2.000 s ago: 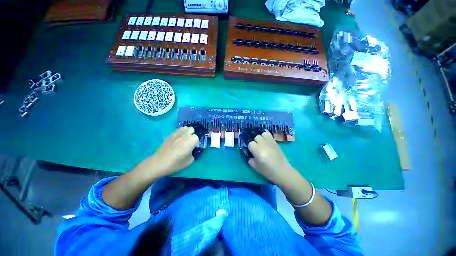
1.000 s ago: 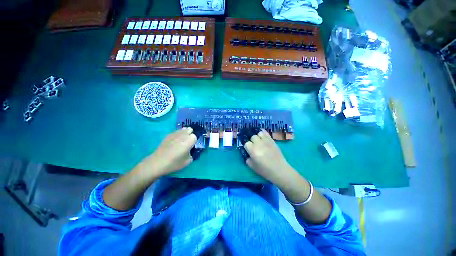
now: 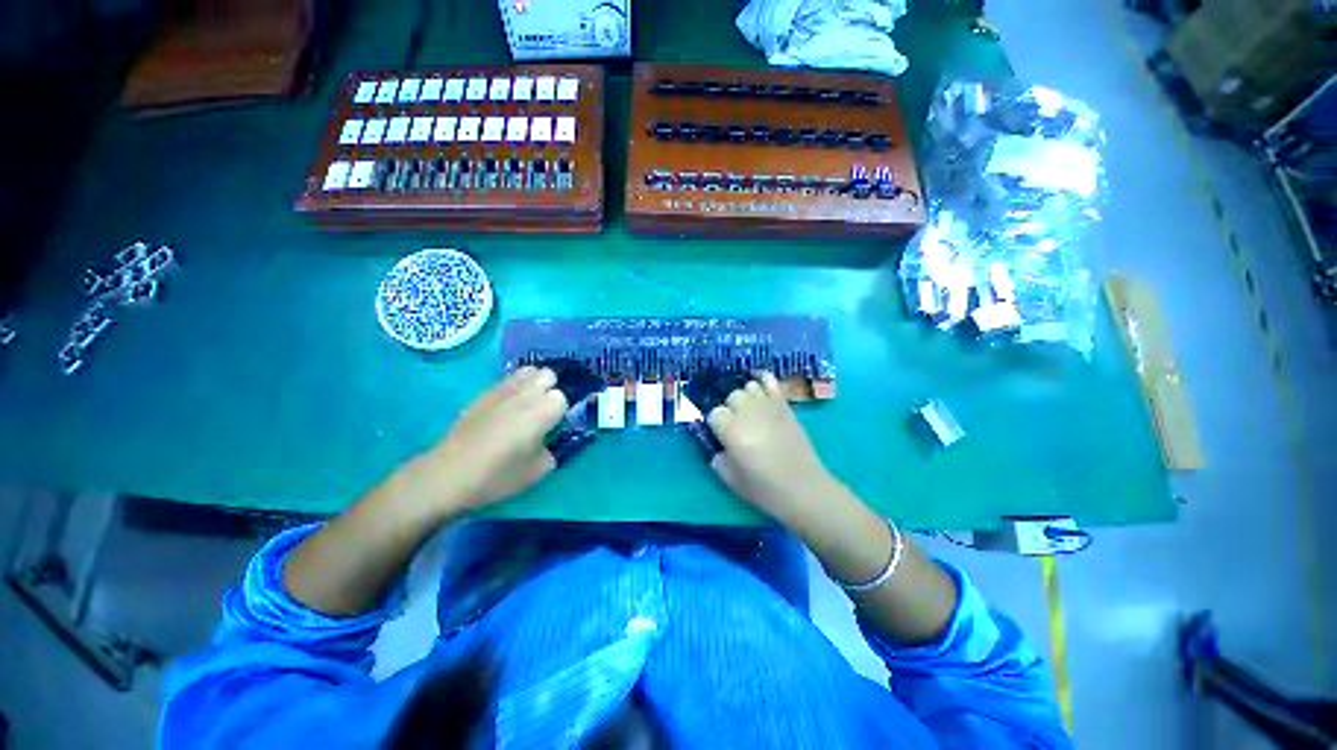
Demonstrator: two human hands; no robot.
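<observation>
The dark-grey jig (image 3: 667, 340) with printed lettering lies on the green bench in front of me. Small white blocks (image 3: 650, 403) stand in a row along its near edge, between my hands. My left hand (image 3: 513, 428) is at the jig's left part and my right hand (image 3: 755, 435) is right of its middle. Both have black coverings on the fingertips, which are bent down at the near edge. The fingertips and anything between them are hidden or too dark to tell.
A round dish of screws (image 3: 434, 299) is left of the jig. Behind stand a brown tray with white blocks (image 3: 455, 220) and one with black parts (image 3: 770, 220). A clear bag (image 3: 1012, 205) and a loose block (image 3: 941, 422) are at right. Silver pieces (image 3: 118, 301) lie far left.
The view has shifted slightly, moving the bench items a little left. Another white block now shows beside my right fingers. Both hands stay at the jig's near edge.
</observation>
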